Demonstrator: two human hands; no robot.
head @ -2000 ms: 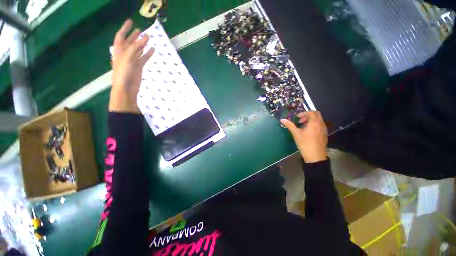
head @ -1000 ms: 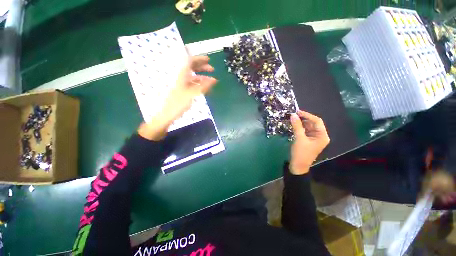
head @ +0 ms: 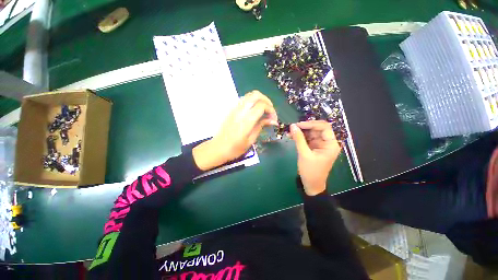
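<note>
My left hand (head: pixel 240 128) reaches over the near end of the white printed sheet (head: pixel 191 76), its fingertips bent toward a small dark wired component (head: pixel 282 130). My right hand (head: pixel 316 150) pinches this component between thumb and finger. Whether the left fingertips touch it or hold something cannot be told. The heap of wired components (head: pixel 300 71) lies just beyond the right hand. The black adhesive block at the sheet's near end is mostly hidden by my left hand and sleeve.
An open cardboard box (head: pixel 95 142) with dark components stands left. A large black foam sheet (head: pixel 371 104) lies right of the heap, then a white corrugated tray (head: pixel 448 82) and clear film. Pale housings (head: pixel 113 19) sit on the green conveyor. A person's dark sleeve is at right.
My left hand has moved from the upper part of the sheet down and right, to meet the right hand. My right hand has moved left from the heap, with a component now between its fingertips.
</note>
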